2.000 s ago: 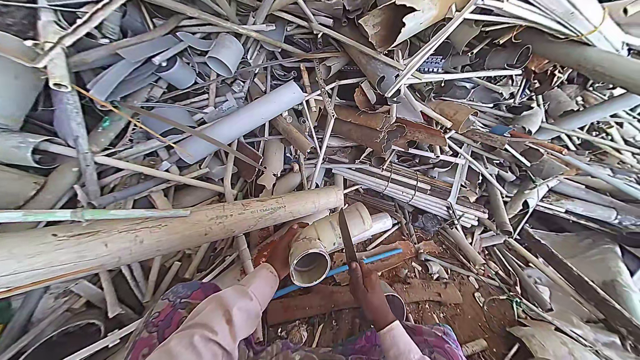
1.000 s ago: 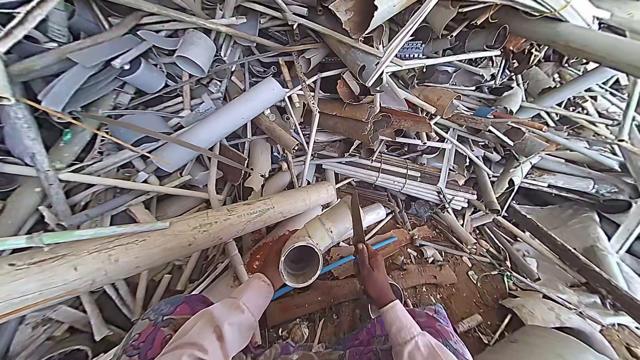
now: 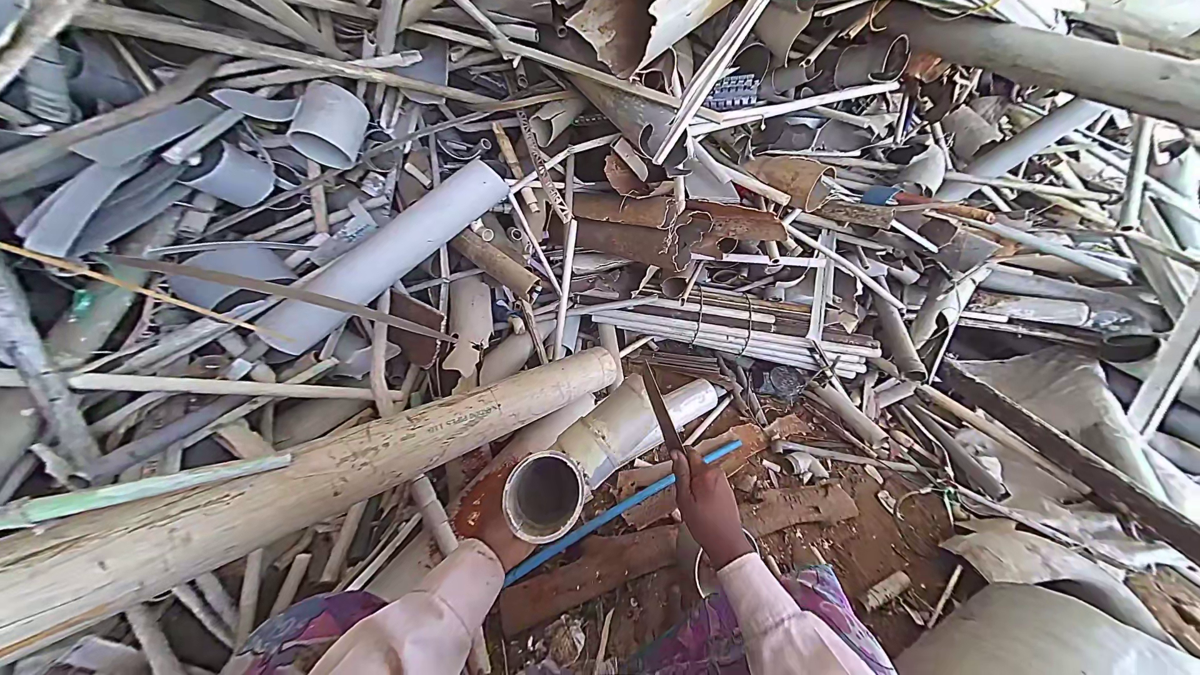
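My left hand holds a pale plastic pipe fitting from its left side, the open round end facing me. In my right hand is a long, narrow, dark blade, pointing up and away beside the fitting's right side; its handle is mostly hidden by the fingers. Whether the blade touches the fitting, I cannot tell. A thin blue pipe runs slantwise below the fitting, between my hands.
A long, thick, pale pipe reaches in from the left, just above my left hand. Heaped plastic pipe scraps surround the spot, with a grey pipe and a tied bundle of thin white pipes beyond. Brown flat scraps lie on bare soil.
The blade stood near the middle of the fitting two seconds ago; it is now at the fitting's right side. My left hand keeps its hold on the fitting.
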